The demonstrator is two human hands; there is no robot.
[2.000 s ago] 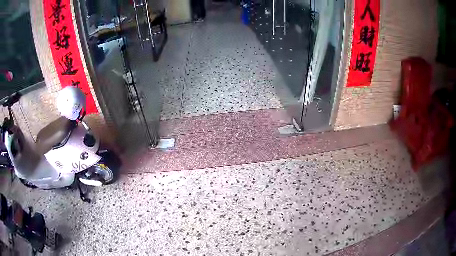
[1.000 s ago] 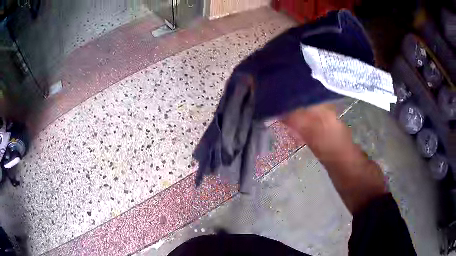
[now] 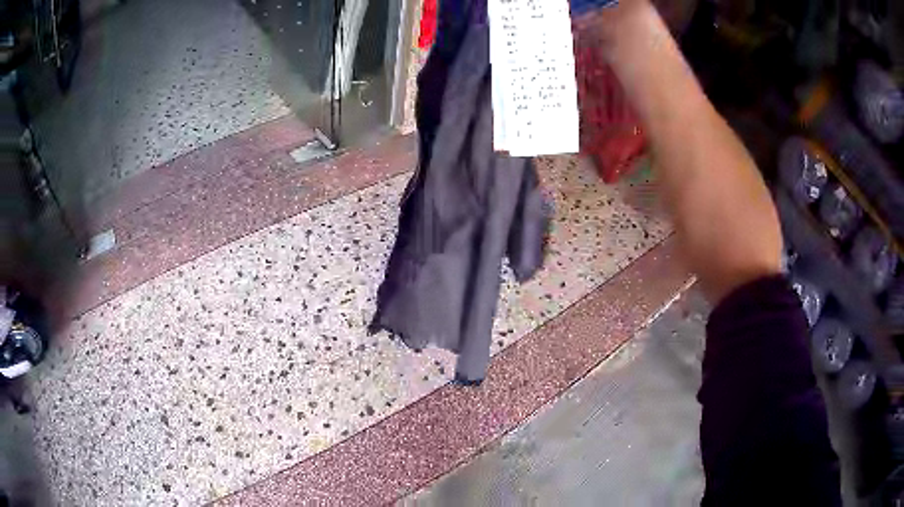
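The denim garment (image 3: 446,228) hangs in the air over the floor near the top centre, its grey side showing and its lower ends loose. A white paper slip (image 3: 535,84) with printed lines hangs upright in front of its upper part. My right hand (image 3: 626,28) is at the top edge, partly cut off, closed on the garment's top where a bit of blue shows. The fingers are blurred. My left hand is not in view.
Glass doors stand at the upper left with a metal floor fitting (image 3: 314,152). Speckled terrazzo floor (image 3: 248,347) has a reddish border (image 3: 396,446), with grey concrete beyond. Wrapped rolls (image 3: 831,342) are stacked at the right. Part of a scooter (image 3: 20,349) shows at the left edge.
My right hand has come into view and lifted the garment towards the top edge. The garment now hangs down instead of lying across the hand, and the paper has swung upright.
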